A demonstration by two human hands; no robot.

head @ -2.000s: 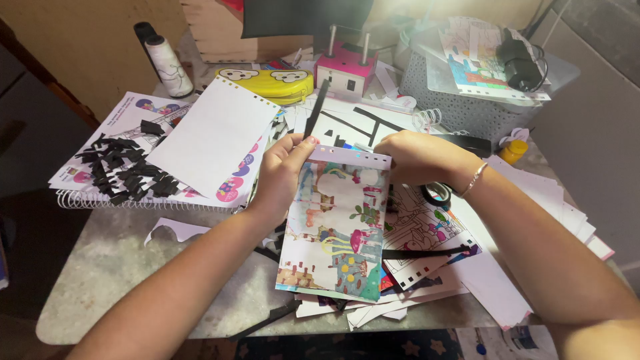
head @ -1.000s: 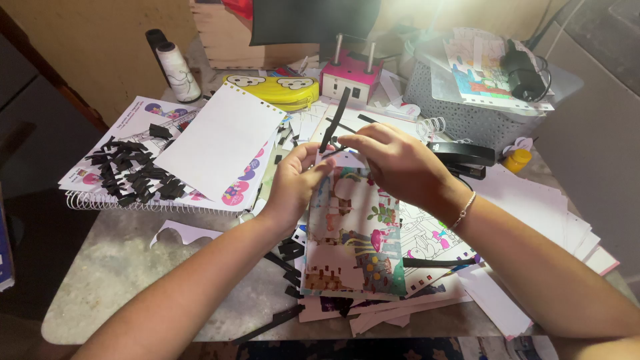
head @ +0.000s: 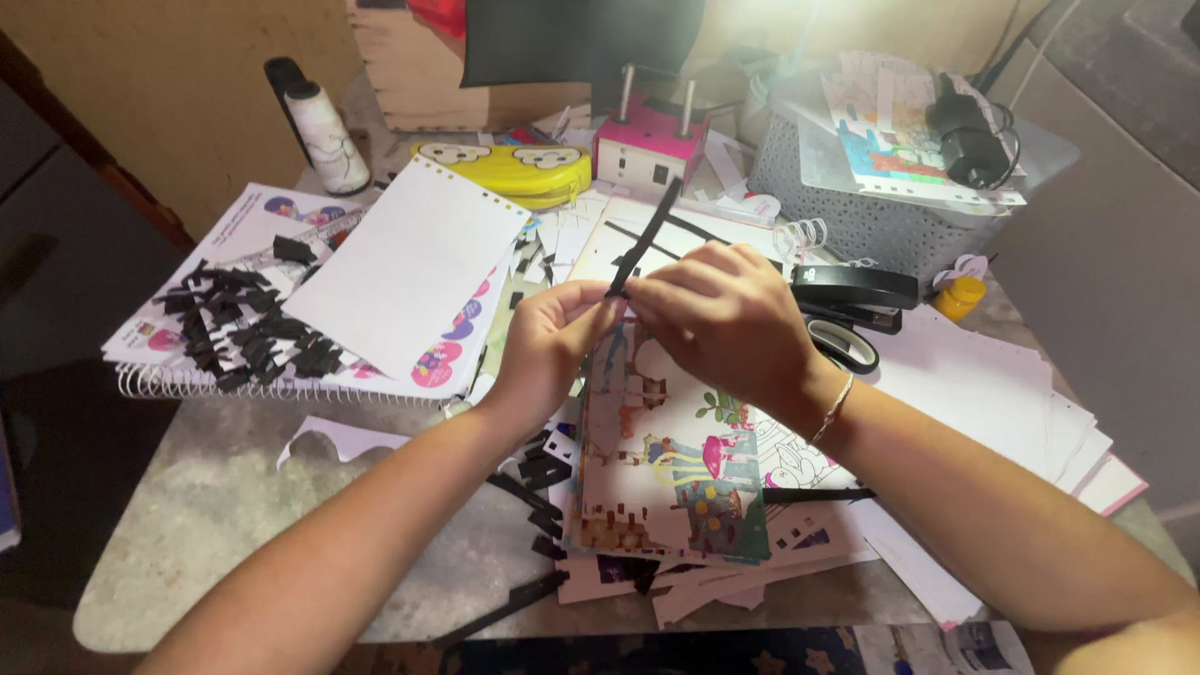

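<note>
My left hand (head: 553, 352) pinches the lower end of a black strip (head: 647, 234) between thumb and fingertips; the strip slants up and to the right. The fingertips of my right hand (head: 722, 319) meet the same end of the strip. Just below both hands lies a colored illustrated page (head: 666, 469) on a stack of papers. Beside my right wrist is a roll of tape or ring-shaped handle (head: 842, 345), with a black stapler (head: 853, 286) behind it. Small black cut pieces (head: 244, 319) are heaped on a spiral notebook (head: 216, 234) at the left, next to a white punched sheet (head: 412, 267).
A yellow pencil case (head: 525, 178) and a pink and white box with two posts (head: 652, 150) stand at the back. A grey basket (head: 834, 202) holds papers and a black adapter (head: 970, 141). White sheets (head: 975, 394) spread at the right. A white bottle (head: 328, 141) stands back left.
Two seconds ago my hands were at the top of the illustrated page, my right hand on its right corner. Now both meet at the black strip, and the page lies below them.
</note>
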